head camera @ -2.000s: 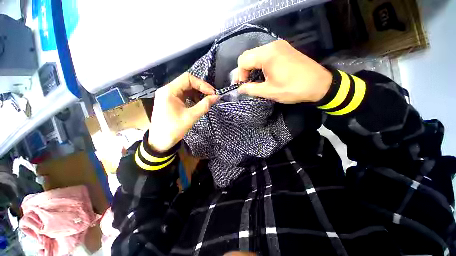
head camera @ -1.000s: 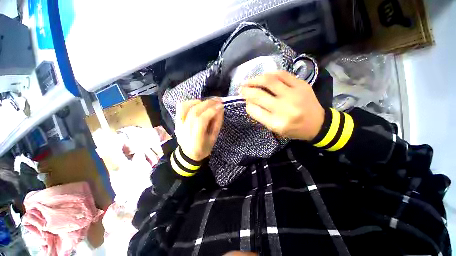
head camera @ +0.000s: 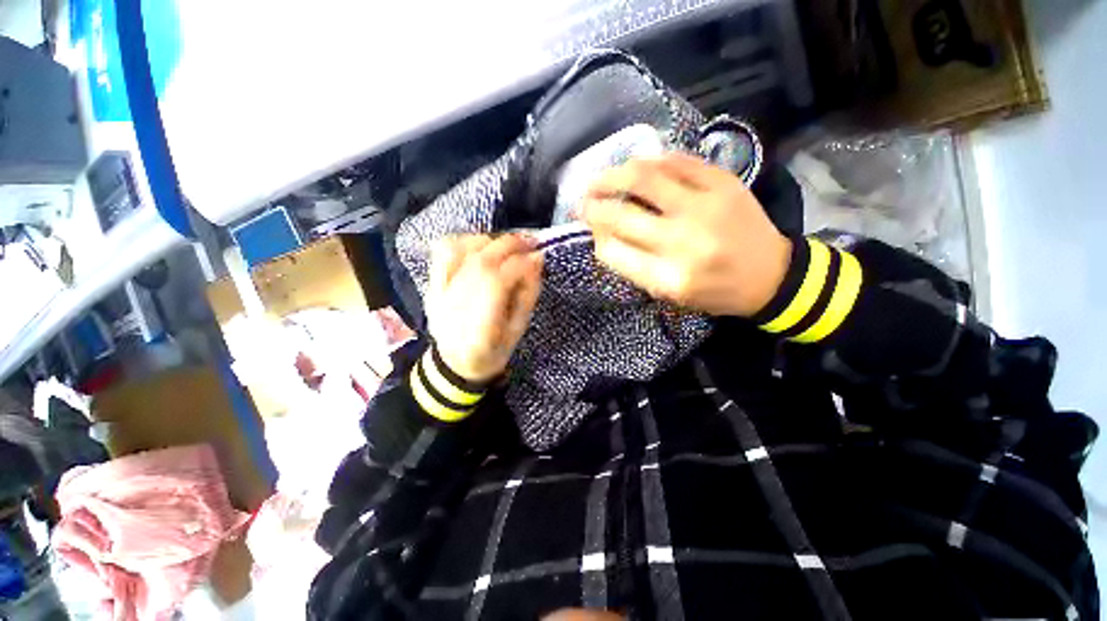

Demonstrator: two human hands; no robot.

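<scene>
The black-and-white tweed coat [head camera: 601, 328] is bunched on my lap and against the table's front edge. Its opening shows smooth grey lining [head camera: 595, 115] and a white piece of interfacing [head camera: 613, 152] inside. My left hand [head camera: 480, 303] pinches the tweed edge [head camera: 562, 237] at its left end. My right hand [head camera: 686, 231] grips the same edge on the right. A short strip with a pale side and a dark line shows between the hands. The fingertips are blurred, and no tool can be made out in them.
The white machine table [head camera: 364, 73] with a printed ruler lies beyond the coat. Cardboard boxes [head camera: 959, 61] stand at the upper right, near clear plastic wrapping [head camera: 880, 188]. Pink cloth [head camera: 146, 522] lies at lower left. A grey box-shaped device [head camera: 43, 115] is at upper left.
Since two seconds ago, my hands have shifted their hold, and the white piece and the strip's pale side show more. In the last second, my hands have barely moved.
</scene>
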